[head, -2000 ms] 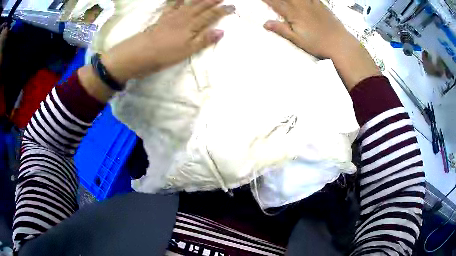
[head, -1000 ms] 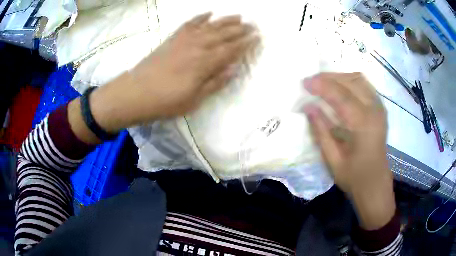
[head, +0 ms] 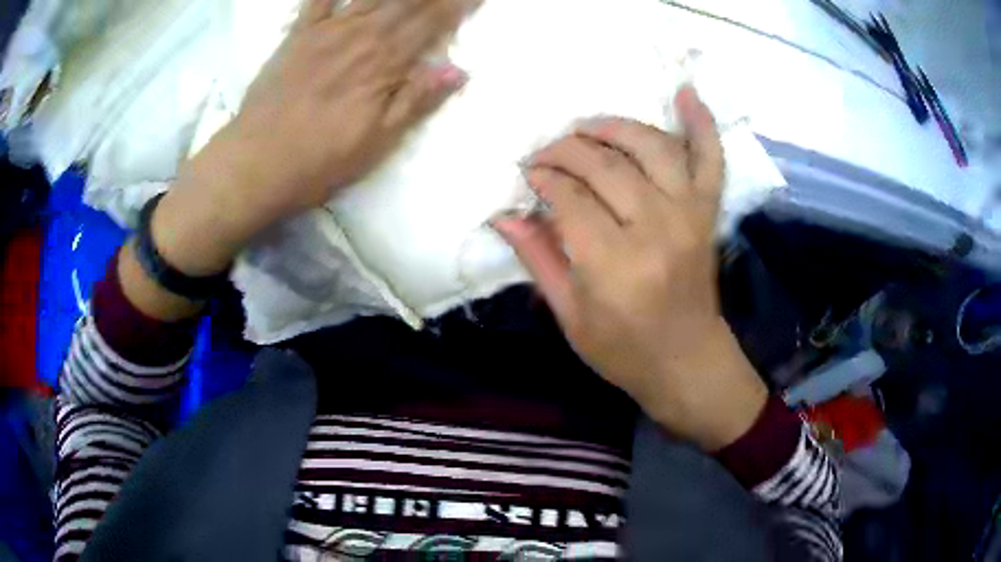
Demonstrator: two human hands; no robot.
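The cream garment (head: 406, 209) lies over the table's front edge towards my lap, its upper part washed out by light. My left hand (head: 329, 104) lies over the garment at upper left, fingers spread, part cut off by the top edge. My right hand (head: 637, 231) is at the garment's front right part, thumb and forefinger close together at a small dark spot where the cord loop was. Whether they pinch cord or cloth is hard to see. A seam strip (head: 368, 274) hangs near the front edge.
Thread snips or small tools with dark (head: 902, 71) and pink-red (head: 946, 121) handles lie on the table at upper right. The ruler strip (head: 878, 198) runs along the table edge. A blue crate (head: 82, 274) is at left. Red and pale items (head: 851, 423) are at lower right.
The view has shifted, so the sewing machine has left the picture. My right hand has moved inward to the cord loop area. My left hand has moved up and left over the garment.
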